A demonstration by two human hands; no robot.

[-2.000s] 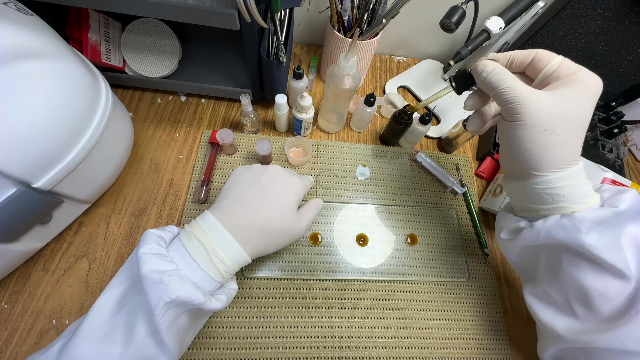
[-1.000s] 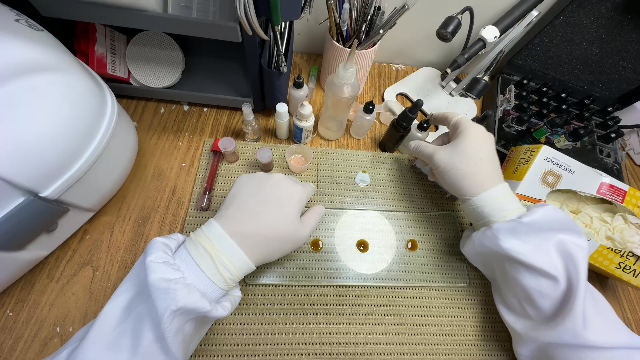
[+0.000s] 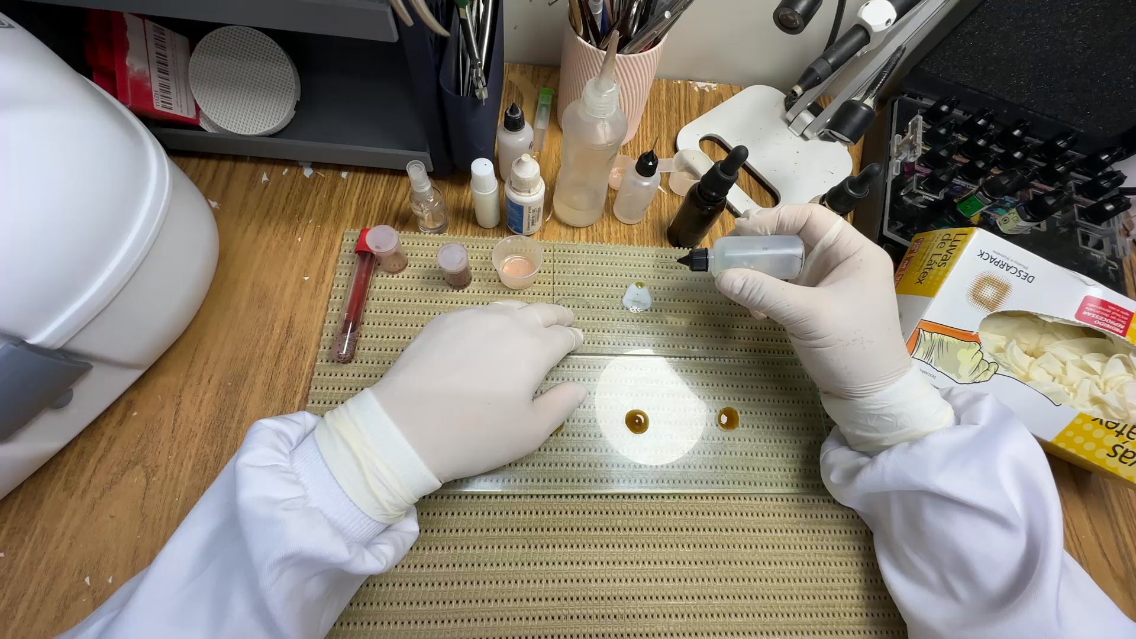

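Observation:
My gloved right hand holds a translucent plastic dropper bottle on its side, its black tip pointing left. Gloved and palm down, my left hand rests over the left part of a glass plate on a woven mat, fingers near the plate's upper edge. On the glass are a brown drop within a bright round patch and another brown drop to its right; a third is mostly hidden by my left thumb. A small clear piece lies above the plate. An amber dropper bottle stands behind the held one.
Several small bottles, including a tall squeeze bottle, line the mat's back edge. A small cup, a lidded vial and a red-capped tube are at the mat's upper left. A glove box is at right, a white machine at left.
My right hand first held a dropper above the amber bottle, then reached down beside that bottle, which is now closed. It now holds the translucent bottle sideways. My left hand has stayed about in place.

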